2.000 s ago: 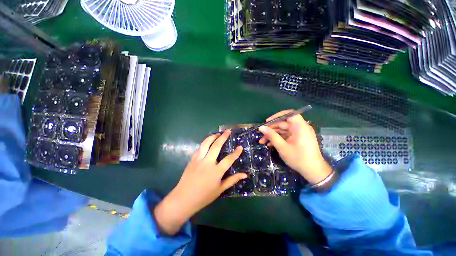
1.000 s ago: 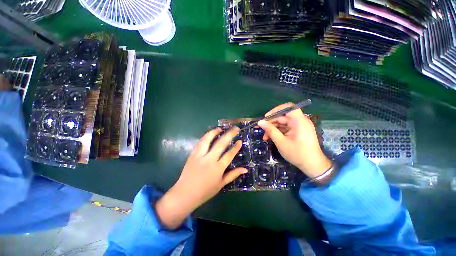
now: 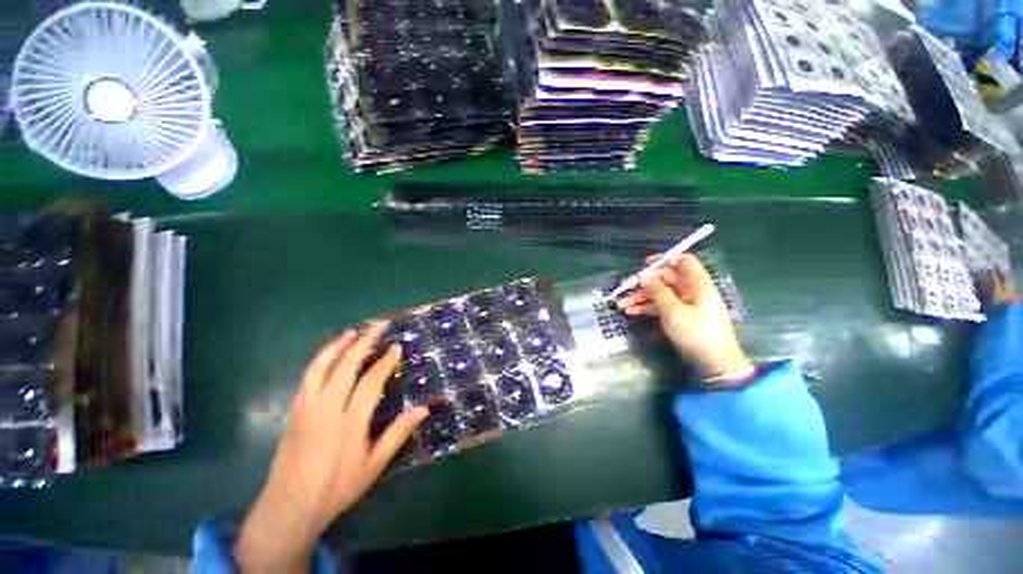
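A glossy clear-and-black blister tray [image 3: 477,364] with rows of round black parts lies tilted on the dark green mat. My left hand [image 3: 331,420] rests with spread fingers on the tray's left end. My right hand [image 3: 690,314] holds white-looking tweezers [image 3: 676,249] like a pen, right of the tray. Their tip is over the whitish liner sheet [image 3: 589,314], which has rows of tiny black marks. My right hand covers part of that sheet. Whether the tips hold a piece is too small to tell.
Dark sticker sheets [image 3: 561,213] lie behind the work. A leaning tray stack [image 3: 107,348] stands left, with a white desk fan [image 3: 110,99] behind it. Dark stacks [image 3: 421,84] and pale stacks [image 3: 785,90] stand at the back. Another person's hand [image 3: 996,288] is at a pale stack, far right.
The view has swung to the right. My right hand and the tweezers have moved off the tray to the liner sheet. The tray now lies tilted, and my left hand is at its left end.
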